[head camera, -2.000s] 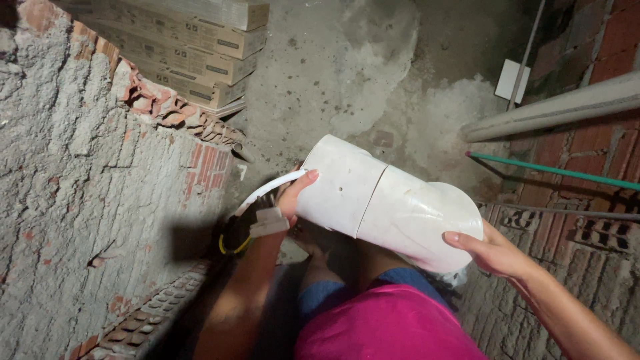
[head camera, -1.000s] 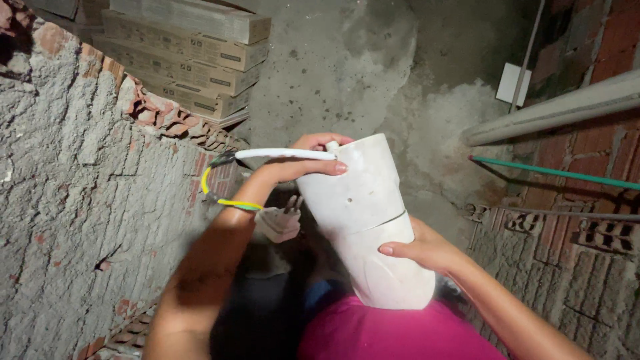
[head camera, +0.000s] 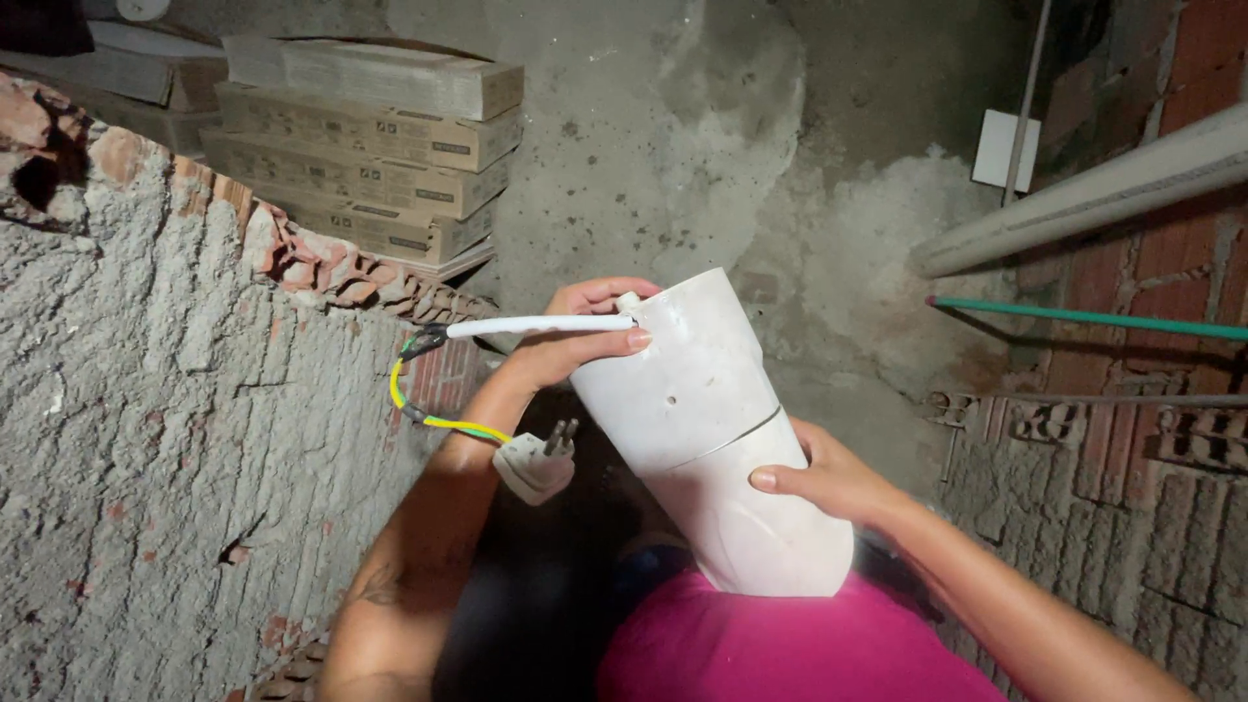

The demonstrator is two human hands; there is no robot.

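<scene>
Both my hands hold a white plastic pipe fitting (head camera: 682, 380), wide and cylindrical, tilted with its lower end against the pink shirt. My left hand (head camera: 585, 336) grips its upper rim, thumb beside the spot where a white cable (head camera: 536, 325) enters the wall. That cable runs left to a black-taped joint (head camera: 424, 340), then a yellow-green wire (head camera: 397, 385) leads to a white power plug (head camera: 536, 466) hanging over my left forearm, prongs up. My right hand (head camera: 829, 475) clasps the lower part from the right, below a seam. The fitting's inside is hidden.
A rough mortar and brick wall (head camera: 195, 409) stands close on the left. Stacked cardboard boxes (head camera: 390, 146) lie on the concrete floor (head camera: 634, 146) behind it. A thick grey pipe (head camera: 1092, 195), a green pipe (head camera: 1082, 315) and a white panel (head camera: 1005, 149) are at the right.
The fitting has swung from nearly level to steeply tilted, its right end now down by the shirt. The plug and cable have come into plainer view beside my left forearm.
</scene>
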